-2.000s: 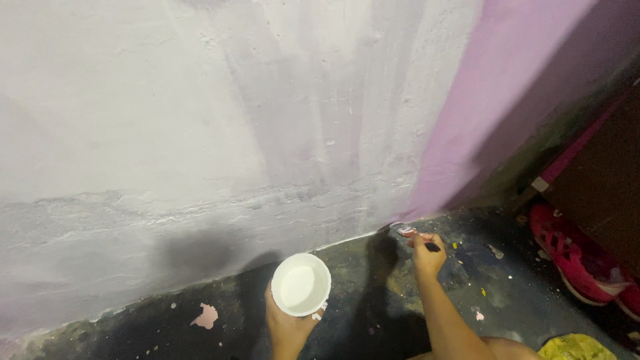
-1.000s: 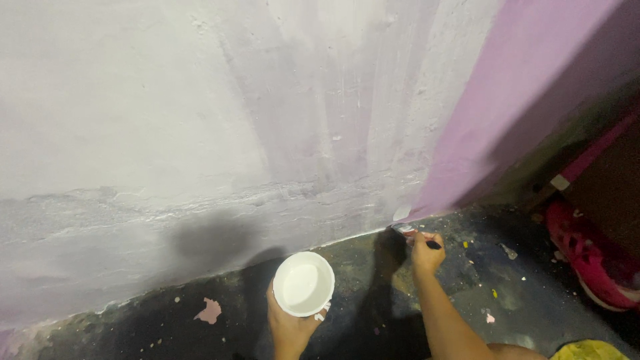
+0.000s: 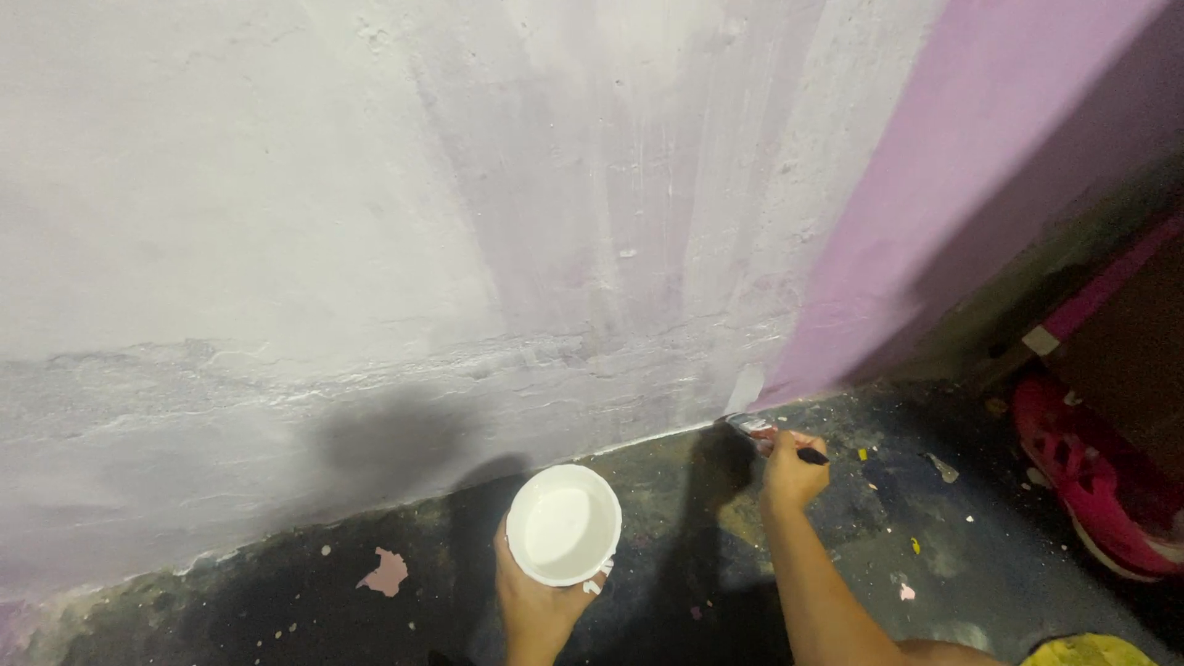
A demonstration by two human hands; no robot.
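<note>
My left hand (image 3: 546, 601) holds a round white bowl (image 3: 564, 524) with white paint in it, its fingers wrapped around the underside; white paint marks some fingertips. To the right, my right hand (image 3: 797, 467) grips a paintbrush (image 3: 763, 435) with a dark handle end. The bristles, coated with white paint, are at the foot of the wall (image 3: 573, 231), where it meets the floor. This wall is whitish over pale purple, with streaks, and a brighter pink-purple band (image 3: 879, 203) lies to its right. A small fresh white patch shows just above the brush.
The dark floor (image 3: 888, 555) bears paint specks and chips, among them a pink flake (image 3: 384, 572). At the right, a red shoe (image 3: 1078, 481) lies beside a dark brown piece with a pink edge (image 3: 1110, 277). Yellow cloth (image 3: 1087, 650) shows at the bottom right.
A white patch now shows on the wall just above the brush; two seconds ago it was not visible there. Both hands keep their hold on the bowl and brush.
</note>
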